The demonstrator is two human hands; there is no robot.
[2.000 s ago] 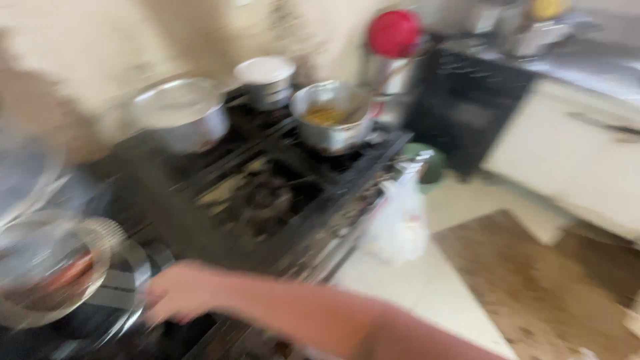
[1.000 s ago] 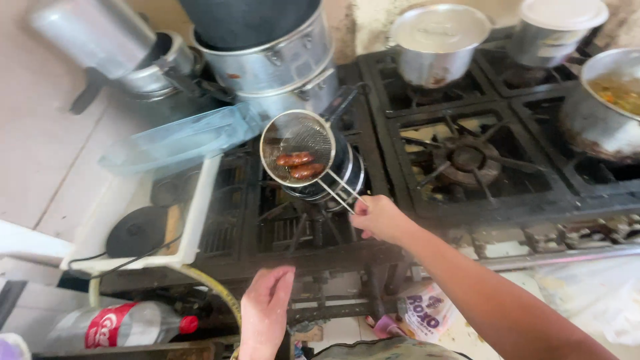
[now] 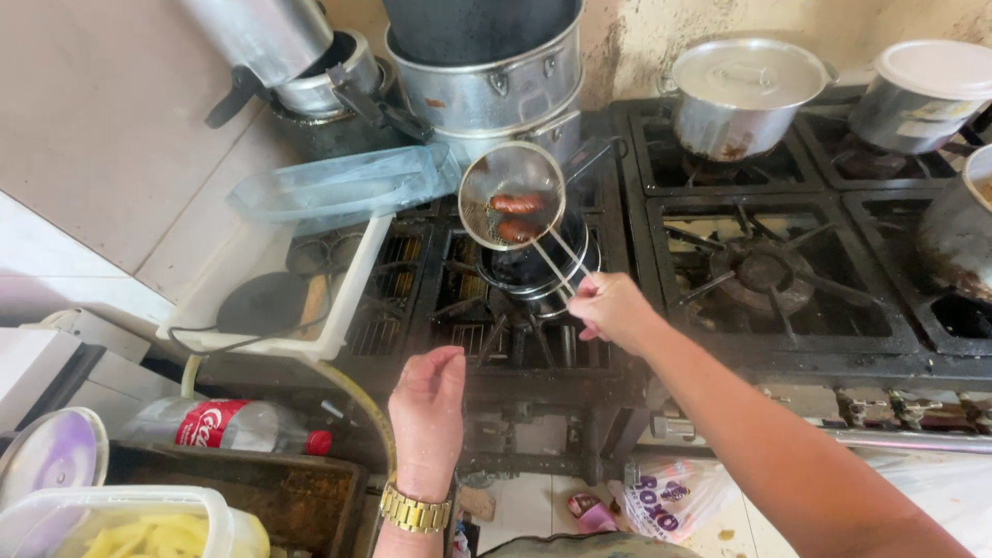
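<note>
My right hand (image 3: 612,310) grips the handle of a wire mesh strainer (image 3: 496,174). Two browned sausages (image 3: 517,204) lie in its bowl. The strainer is over a dark pot (image 3: 535,267) on the gas stove (image 3: 635,364); whether they touch I cannot tell. My left hand (image 3: 428,403), with a gold-coloured watch at its wrist, hovers at the stove's front edge, fingers bunched; nothing shows in it. A bluish clear plastic tray (image 3: 349,186) sits left of the strainer, across the back of a white plastic bin (image 3: 232,267).
Stacked aluminium pots (image 3: 484,89) stand behind the strainer. A lidded aluminium pot (image 3: 744,101) and a white-lidded pot (image 3: 922,101) are at the back right. A Coca-Cola bottle (image 3: 232,425) lies at the lower left, above a tub of pale yellow pieces (image 3: 143,535). A plastic bag (image 3: 678,496) is below the stove.
The view has swung left from two seconds ago. Since one second ago, the fingers of my left hand have drawn together. The strainer with the sausages is still in my right hand.
</note>
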